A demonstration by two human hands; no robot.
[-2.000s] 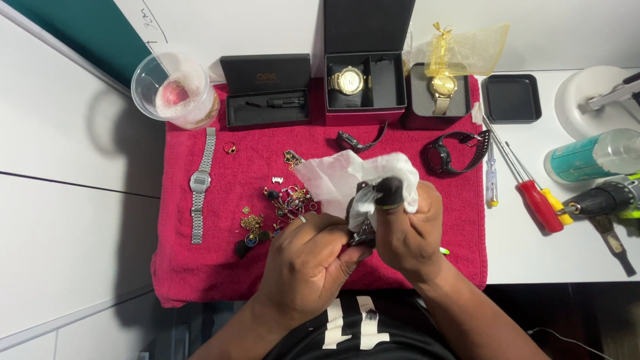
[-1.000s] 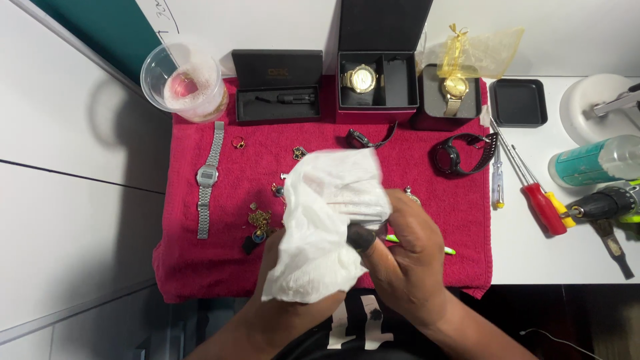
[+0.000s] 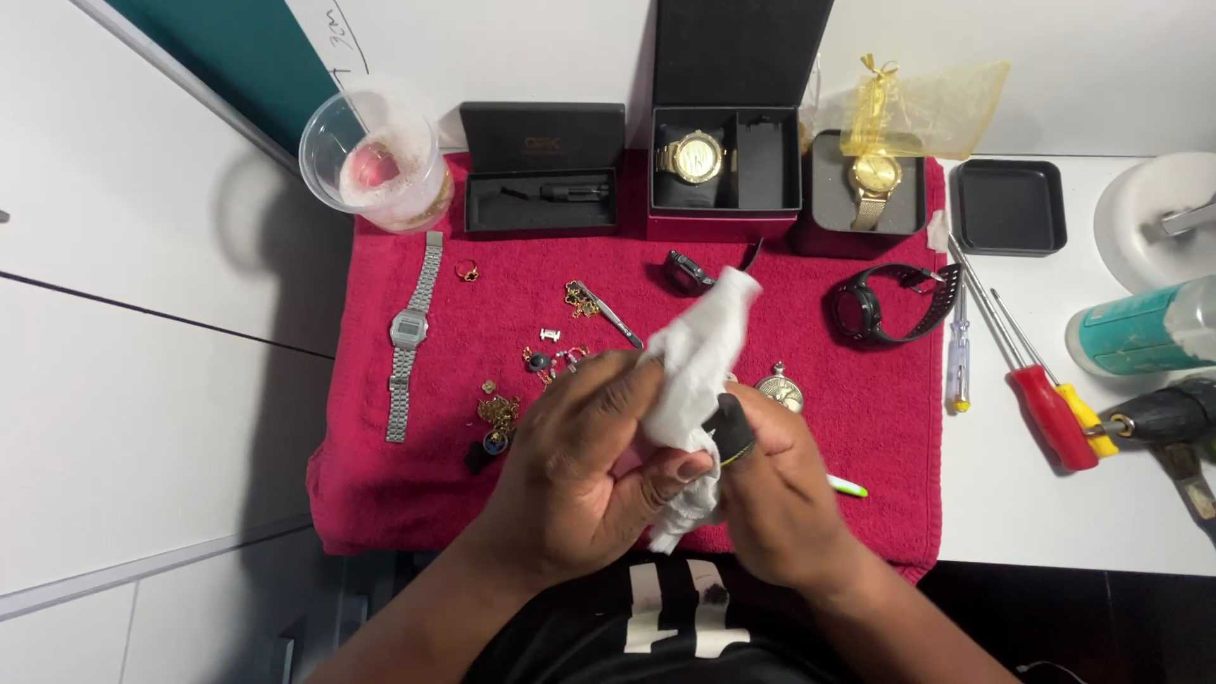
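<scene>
Over the red towel (image 3: 893,456), my left hand (image 3: 579,465) grips a crumpled white cloth (image 3: 701,351) between thumb and fingers. My right hand (image 3: 784,475) is closed on the cloth's right side, its thumb in a black cover (image 3: 730,432). Whether something lies inside the cloth is hidden. Just beyond my right hand rests a silver pocket watch (image 3: 780,389). Left of my left hand are gold chains (image 3: 499,415) and beaded jewellery (image 3: 568,359), partly covered by the hand. Metal tweezers (image 3: 611,315) lie beside a small gold chain (image 3: 580,300).
A silver digital watch (image 3: 408,329) lies left, a black watch (image 3: 860,309) right. Behind stand a plastic cup of foamy liquid (image 3: 373,176) and boxes with gold watches (image 3: 696,157). Screwdrivers (image 3: 1053,418), a bottle (image 3: 1140,328) and a power drill (image 3: 1164,413) lie at the right.
The white cloth was spread wide over my hands a second ago and is now bunched upright between them. The tweezers and pocket watch show more fully.
</scene>
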